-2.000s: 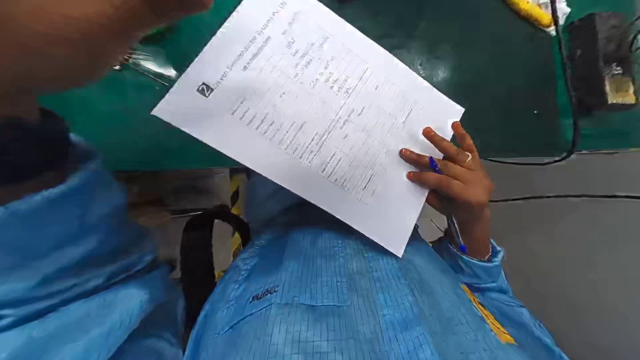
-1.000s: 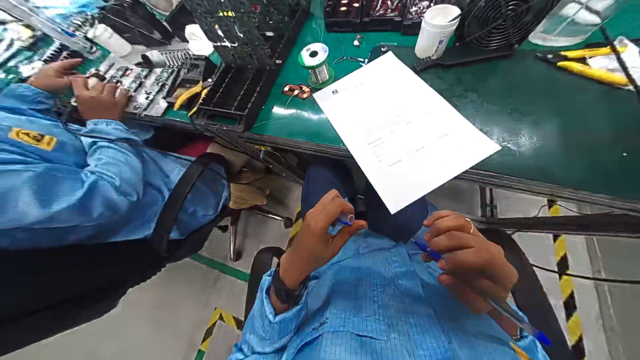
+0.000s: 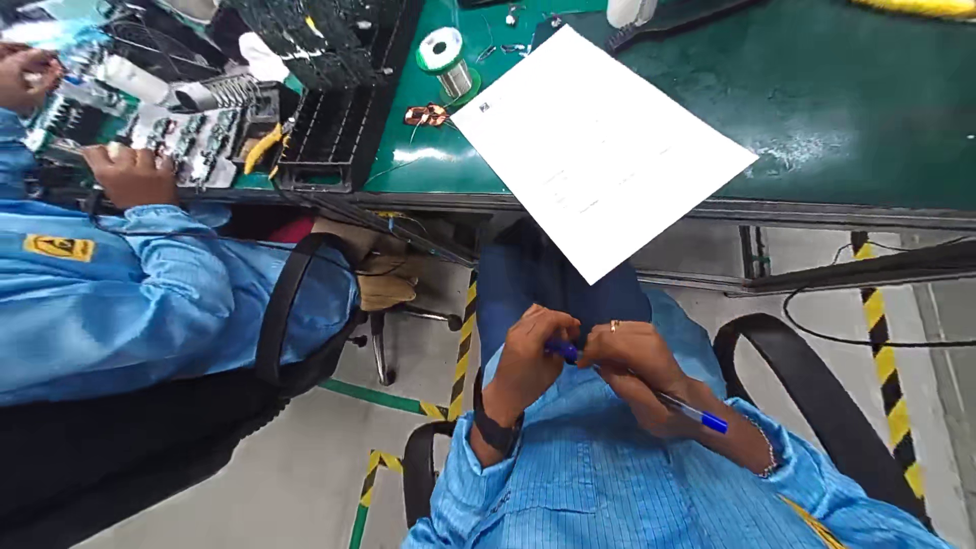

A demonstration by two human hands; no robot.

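Observation:
Above my lap, my left hand (image 3: 534, 358) grips a blue pen cap (image 3: 563, 350) between its fingers. Close against it, my right hand (image 3: 637, 366) holds a clear ballpoint pen (image 3: 694, 412) whose blue end points down to the right, past the wrist. The pen's tip end is hidden among the fingers. Beyond both hands lies a white printed paper sheet (image 3: 602, 145) on the green bench mat, one corner hanging over the bench edge. It bears small writing.
A solder wire spool (image 3: 450, 65) and a small copper coil (image 3: 427, 115) lie left of the sheet. A black rack (image 3: 328, 137) and yellow-handled pliers (image 3: 264, 149) are farther left. A co-worker's hand (image 3: 137, 175) rests near circuit boards. Chair armrests (image 3: 808, 396) flank my body.
The paper was in my right hand two seconds ago and now lies on the bench. My hands, apart one second ago, have come together at the pen and cap. The view has shifted a lot.

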